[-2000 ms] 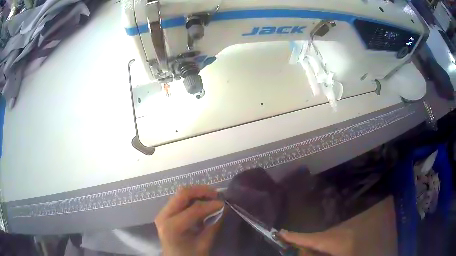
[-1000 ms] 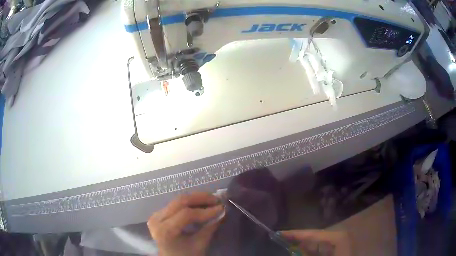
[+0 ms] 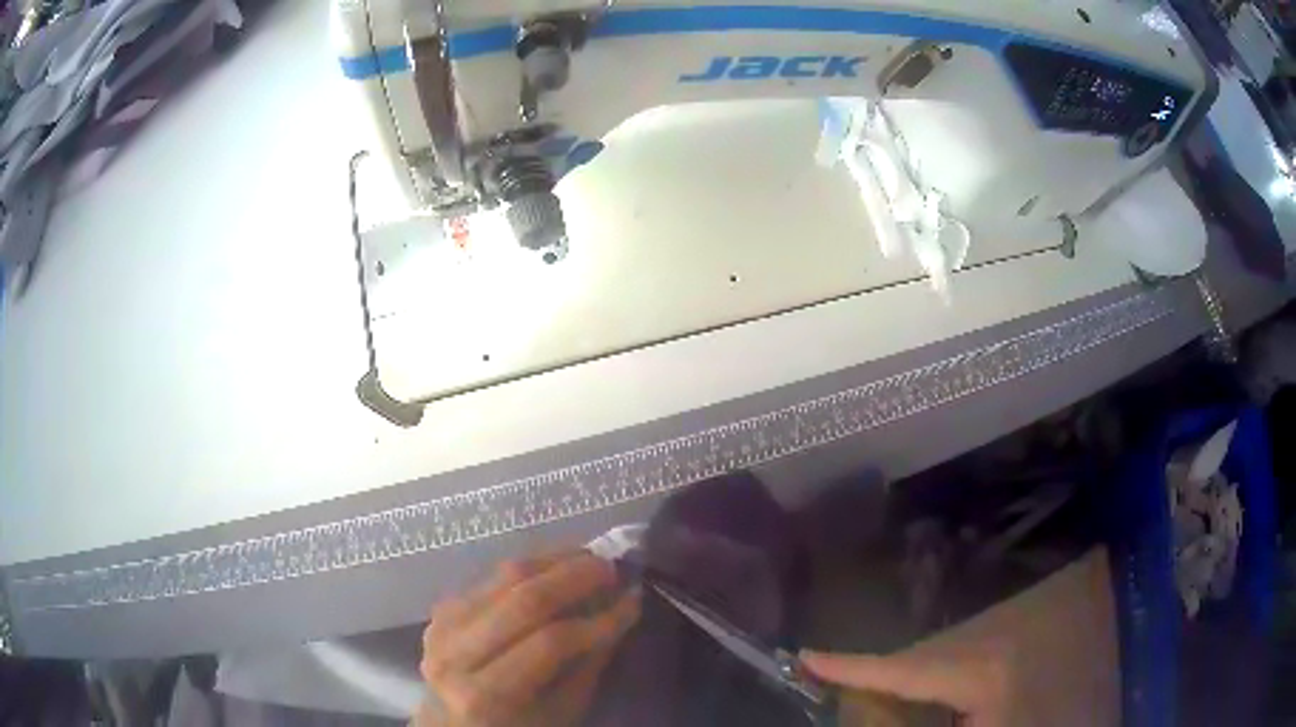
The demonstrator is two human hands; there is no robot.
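Observation:
My left hand pinches the edge of the workpiece at the table's front edge. The cloth is dark purple-grey, with a small pale piece at my fingertips. My right hand holds the tailor's scissors by their handles, low in the view. The blades point up and left, their tips at the cloth beside my left fingers. Whether the tips are in the cloth is hard to tell.
The white sewing machine head stands across the back. White scraps lie below its arm. A bundle of cut pieces is at the far left. A measuring tape strip runs along the front edge. A blue scrap bin is lower right.
The scissors moved away from my left fingers' cloth edge little, and their blades look closer together than two seconds ago. My left fingers have closed over the cloth. The whole view shifted slightly.

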